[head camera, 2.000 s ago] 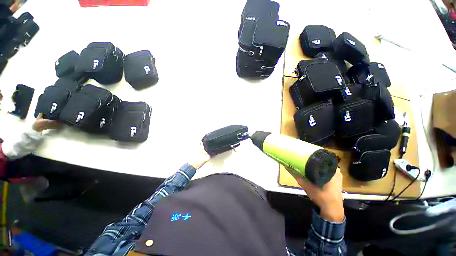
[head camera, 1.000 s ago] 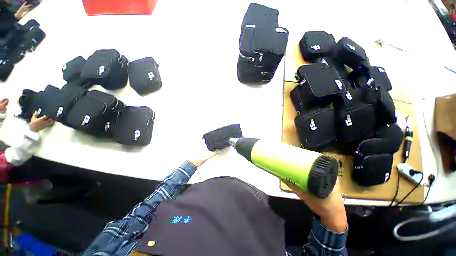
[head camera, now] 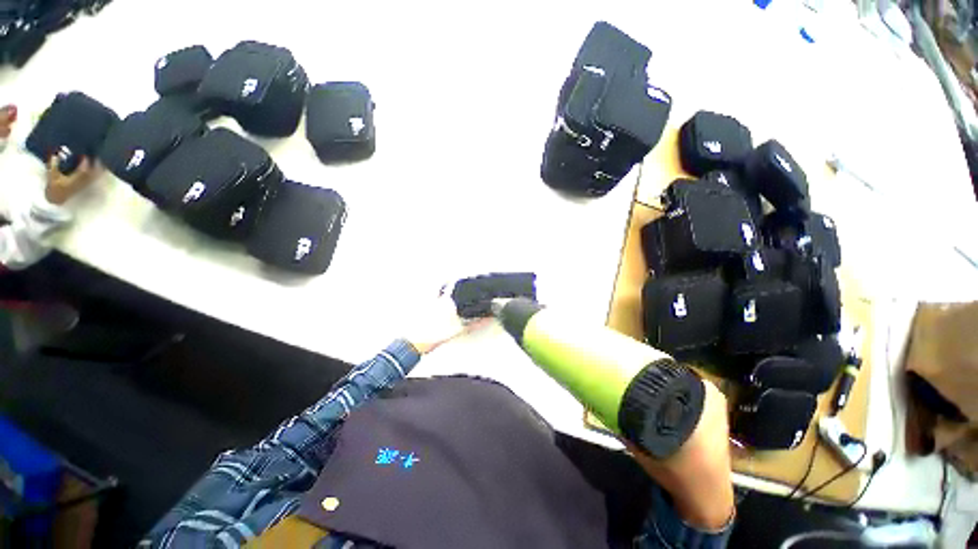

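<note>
A small black bag (head camera: 495, 290) is held just above the white table in front of me. My left hand (head camera: 456, 332) holds it from below and the left; most of the fingers are hidden or washed out. My right hand (head camera: 699, 456) is closed around the lime-green hot air gun (head camera: 590, 359), with its fingers mostly hidden under the barrel. The metal nozzle points left, right at the near edge of the bag; I cannot tell if they touch.
Black bags are heaped on brown cardboard (head camera: 633, 252) at the right and piled on the table (head camera: 450, 129) at the left and centre back. A power strip (head camera: 840, 434) lies at right. Another person's hand (head camera: 67, 180) holds a bag at far left.
The camera view has turned and tilted. The bag in my left hand has turned, and the gun's nozzle has moved from its right end to its near edge. The other person's hand now grips a bag.
</note>
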